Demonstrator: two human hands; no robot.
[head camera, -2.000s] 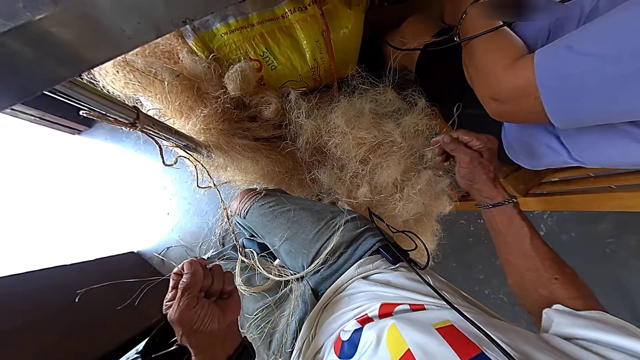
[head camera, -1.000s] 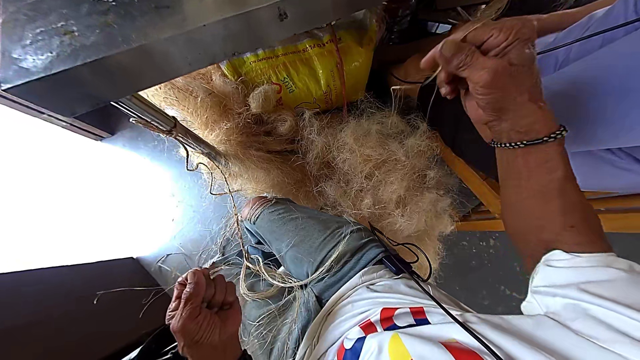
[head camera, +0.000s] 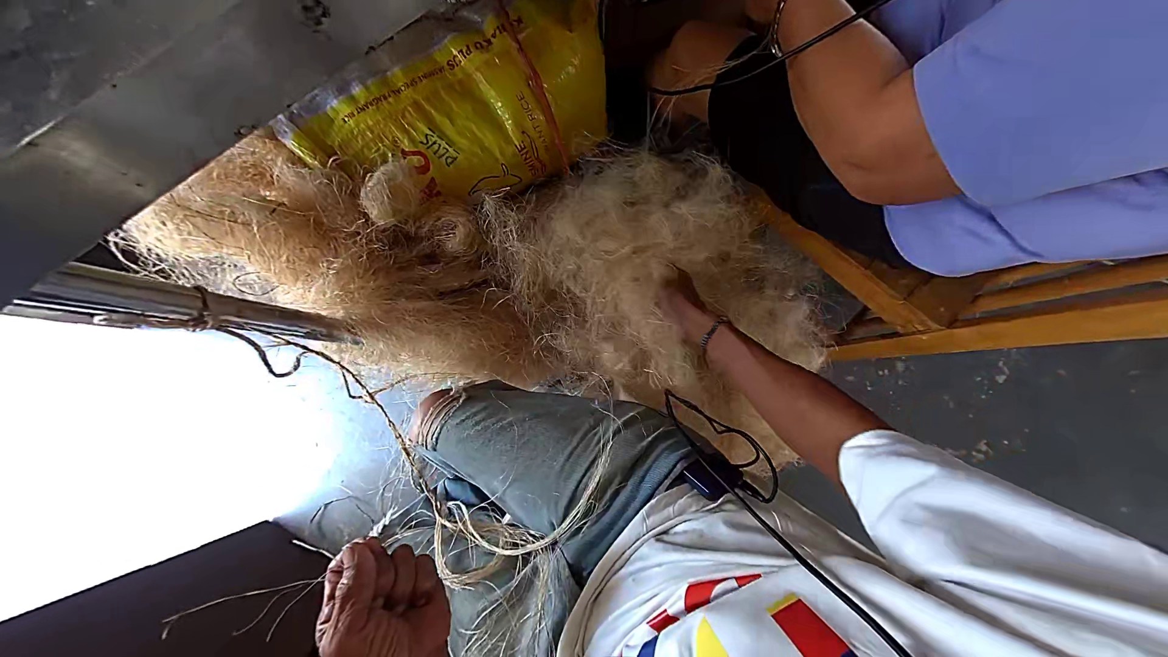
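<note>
My left hand (head camera: 383, 598) is closed at the bottom left, its fingers curled on pale fibre strands whose loose ends stick out to the left. A twisted fibre cord (head camera: 401, 438) runs from a knot on a metal tube (head camera: 265, 315) down to loops of strands (head camera: 511, 538) on my lap. My right hand (head camera: 683, 306) reaches into a large fluffy heap of tan fibre (head camera: 620, 237); its fingers are buried, so I cannot tell what they hold. More combed-looking fibre (head camera: 383, 292) lies left of the heap.
A yellow plastic rice sack (head camera: 474, 100) lies behind the fibre, under a metal surface (head camera: 182, 100). A person in a blue shirt (head camera: 1049, 119) sits at the upper right on a wooden seat (head camera: 1004, 324). A black cable (head camera: 812, 557) crosses my shirt from a small device at my waist.
My right hand, raised at the upper right with a strand a second ago, has come down into the fibre heap. My left hand remains closed near my lap.
</note>
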